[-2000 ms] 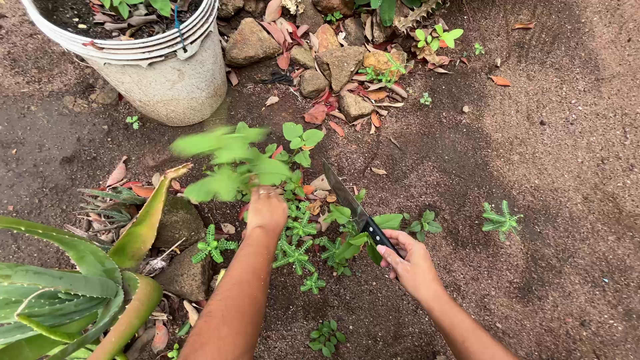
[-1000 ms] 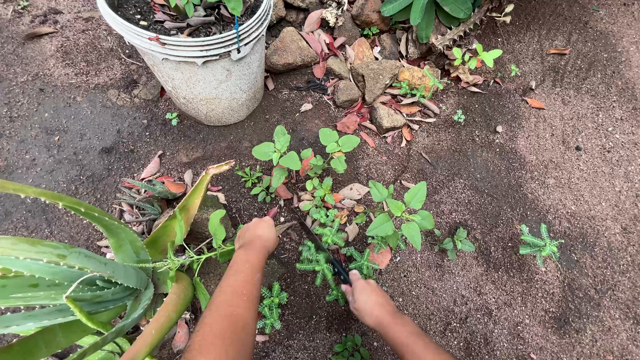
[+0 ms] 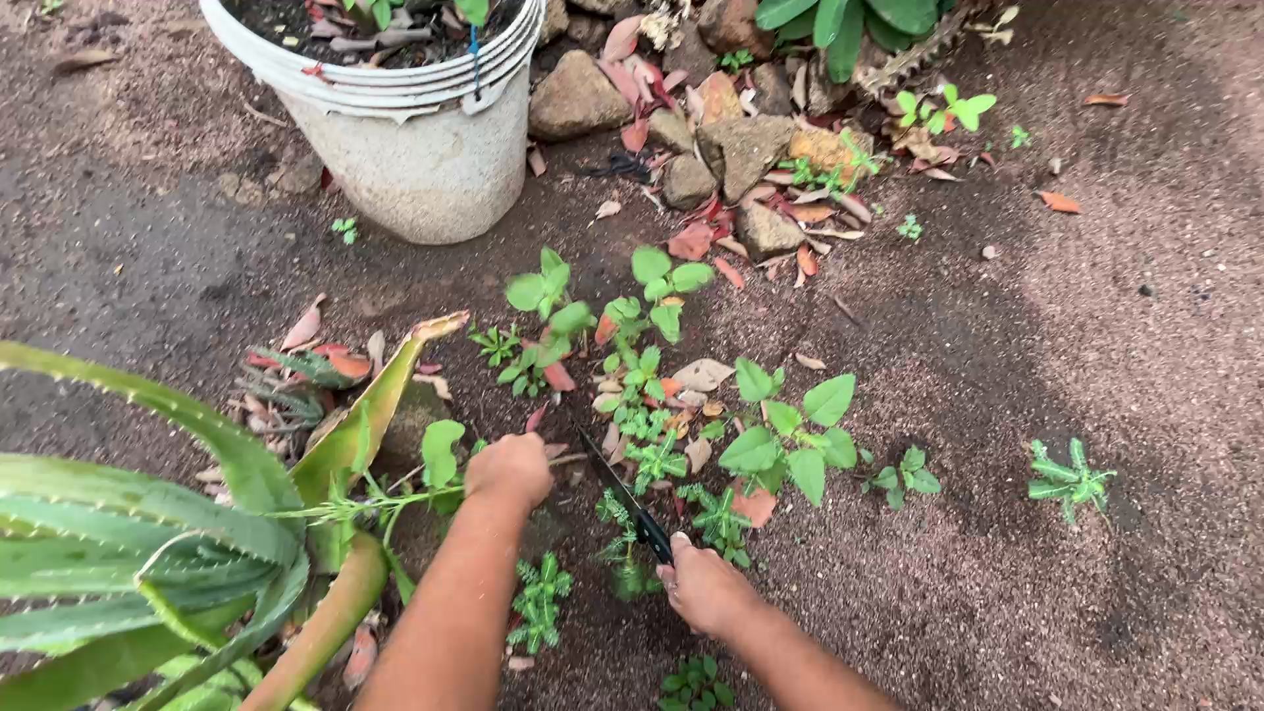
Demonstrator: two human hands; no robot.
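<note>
My left hand (image 3: 509, 472) is closed around the stem end of a pulled green plant (image 3: 395, 502), whose leafy part trails left beside the aloe. In my right hand (image 3: 699, 585) is the black handle of a knife (image 3: 624, 494); its dark blade points up and left, its tip close above the soil to the right of my left hand. Low leafy plants grow just beyond and beside the blade, among them a broad-leaved one (image 3: 790, 434) to the right and small fern-like ones (image 3: 724, 523) near the handle.
A large spiny aloe (image 3: 148, 523) fills the lower left. A white plastic bucket (image 3: 425, 158) with soil and plants stands at the upper left. Rocks (image 3: 746, 153) and dry leaves lie at the top middle. A small plant (image 3: 1071, 482) grows in bare soil at the right.
Two seconds ago my left hand held blurred green leaves above the plants; it is now lower, near the soil by the aloe. The knife has come away from the broad-leaved plant. The view has shifted.
</note>
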